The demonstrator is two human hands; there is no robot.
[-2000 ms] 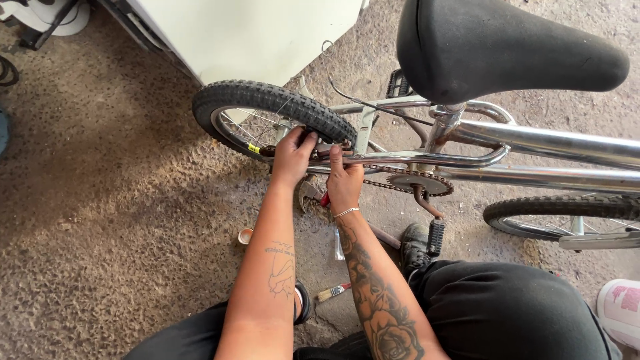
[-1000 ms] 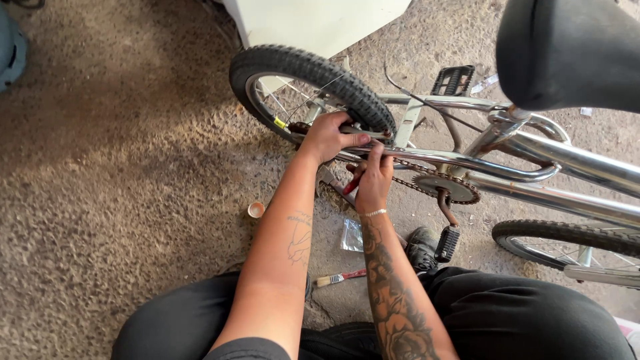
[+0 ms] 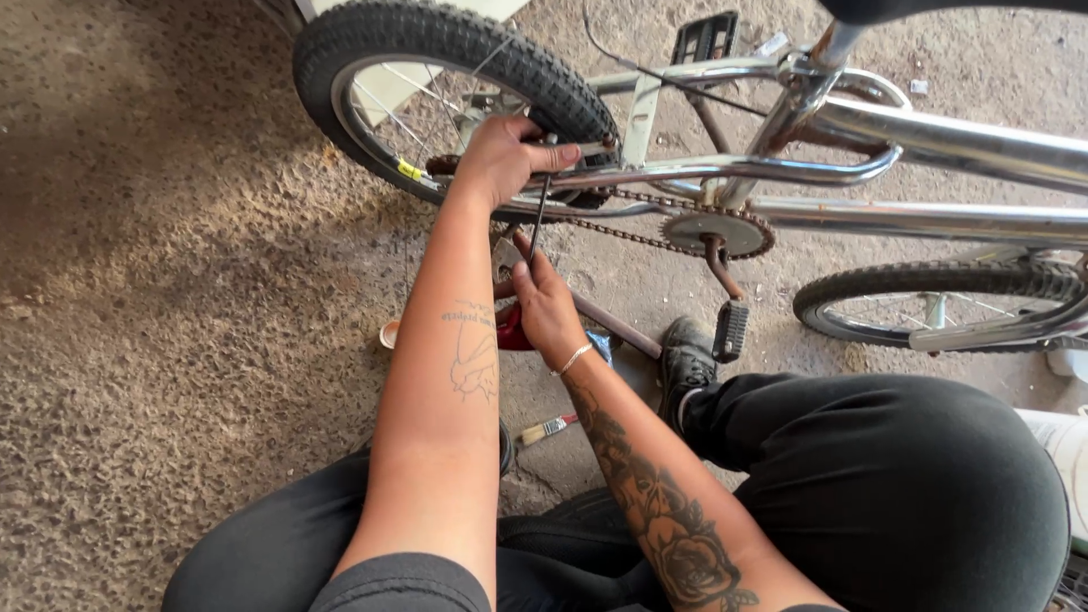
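Observation:
A bicycle with a chromed frame (image 3: pixel 952 140) stands before me. My left hand (image 3: pixel 501 161) is at the knobby tire (image 3: pixel 459 42), its thumb and fingers closed on a small metal brake part (image 3: pixel 592 148) beside the rim. Below it, my right hand (image 3: pixel 544 306) grips a red-handled tool (image 3: pixel 515 330), largely hidden by the palm. A thin dark shaft (image 3: pixel 540 217) rises from the right hand's fingers to the part under my left thumb. To the right of both hands run the rusty chain (image 3: pixel 625 231) and the chainring (image 3: pixel 716 234).
A paintbrush (image 3: pixel 548 429) lies on the ground between my legs. Left of my right hand is a small round cap or cup (image 3: pixel 389 334). The crank's pedal (image 3: pixel 731 330) hangs near my shoe (image 3: pixel 687 361). A white bucket (image 3: pixel 1054 442) stands at the right edge, below the other wheel (image 3: pixel 943 306).
My right hand has come down from the frame tube, away from my left hand, and the dark shaft now shows between them. The view has moved closer to the bicycle.

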